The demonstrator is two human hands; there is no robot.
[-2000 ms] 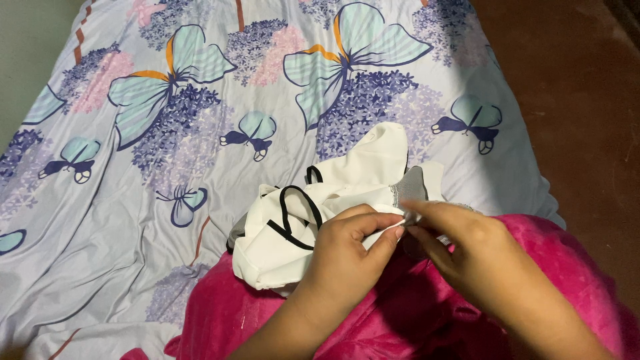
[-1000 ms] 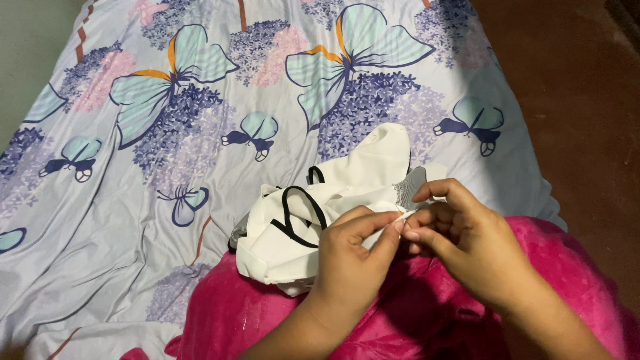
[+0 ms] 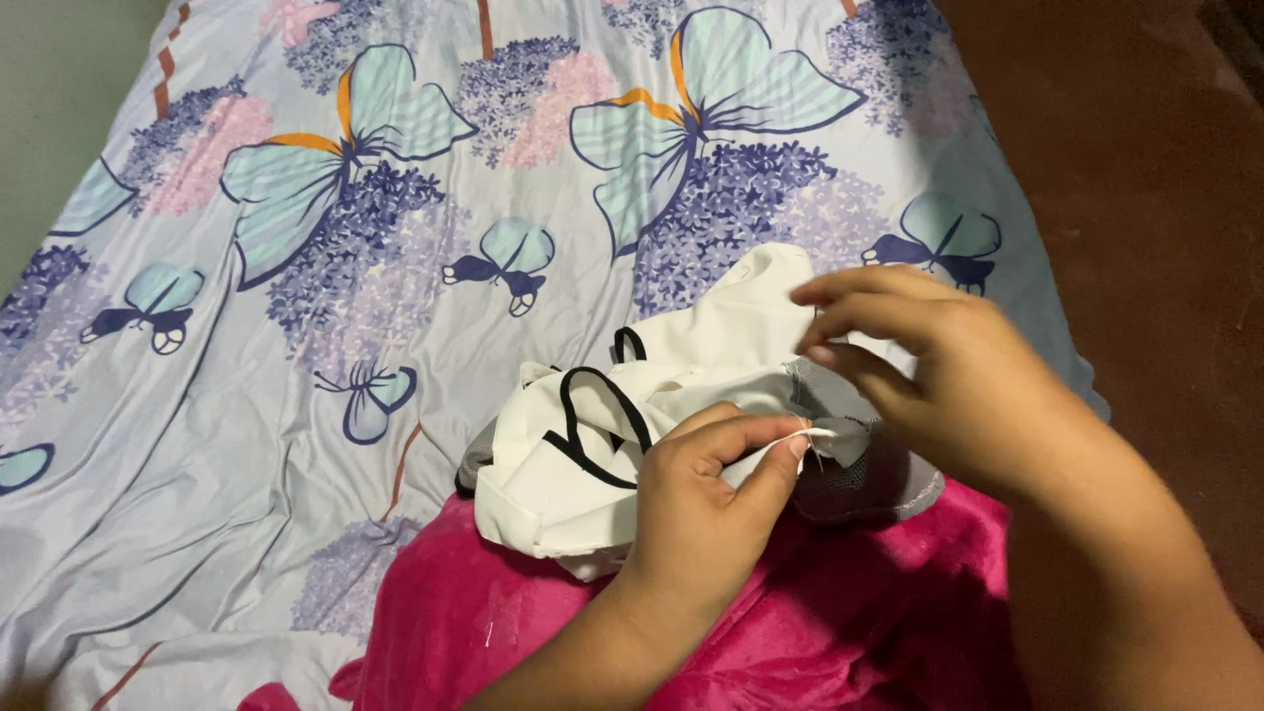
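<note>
A white fabric item with black binding and grey mesh parts (image 3: pixel 583 509) lies bunched at the centre of the head view, partly on the pink cloth. My left hand (image 3: pixel 726 474) pinches a folded white edge of it between thumb and forefinger; fine loose threads show at the fingertips. Up and to the right, my right hand (image 3: pixel 908 346) is raised over the grey mesh part, its fingers bent. Thumb and forefinger look close together, but whether a needle or thread is between them cannot be made out.
A pale sheet printed with butterflies and flowers (image 3: pixel 296 415) spreads beneath the item. Pink plush cloth (image 3: pixel 474 612) covers the near side. Brown floor (image 3: pixel 1126 197) shows at right, a grey-green surface (image 3: pixel 59 89) at upper left.
My right hand was at the left fingertips one second ago; it has moved up and away from them. My left hand keeps its pinch on the white fabric in about the same place.
</note>
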